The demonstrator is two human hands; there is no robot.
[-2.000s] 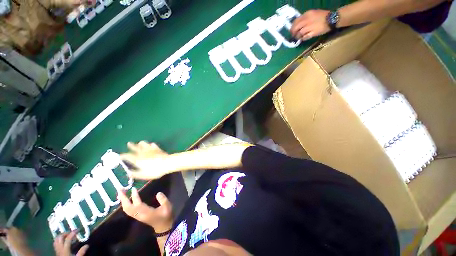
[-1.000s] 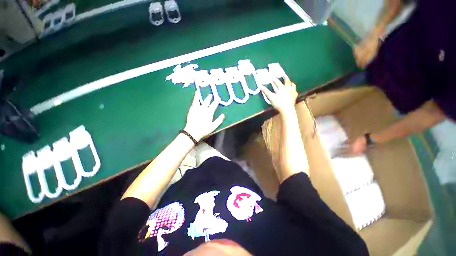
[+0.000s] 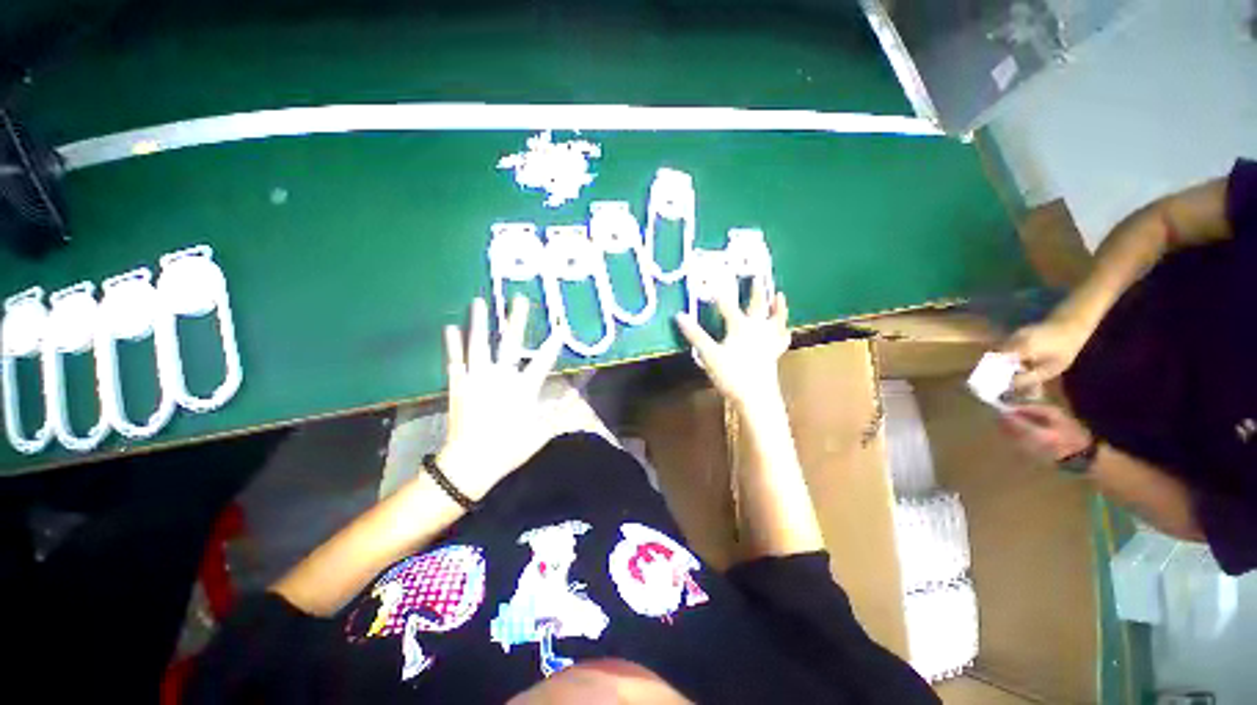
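Several white loop-shaped housings [image 3: 579,296] lie in an uneven row on the green bench in front of me; one [image 3: 673,227] sits farther back than the others. My left hand [image 3: 499,393] is at the row's left end, fingers spread, fingertips over or beside the leftmost housing's lower loop. My right hand [image 3: 744,344] is at the right end, fingers apart over the lower parts of two housings [image 3: 747,255]. Neither hand is visibly closed around a piece, and the fingers partly hide these loops. A loose heap of small white fittings [image 3: 552,168] lies behind the row.
Several more housings [image 3: 135,344] stand in a row at the left. A black fan [image 3: 28,179] is at the far left. An open carton [image 3: 813,455] with white stacks [image 3: 937,579] is at my right. A person [image 3: 1172,358] beside it holds a white piece [image 3: 993,376].
The view has turned. The front housings have moved away from the fittings heap, towards the bench's front edge. The other person's hand has left the carton, and both hands now meet at a white piece.
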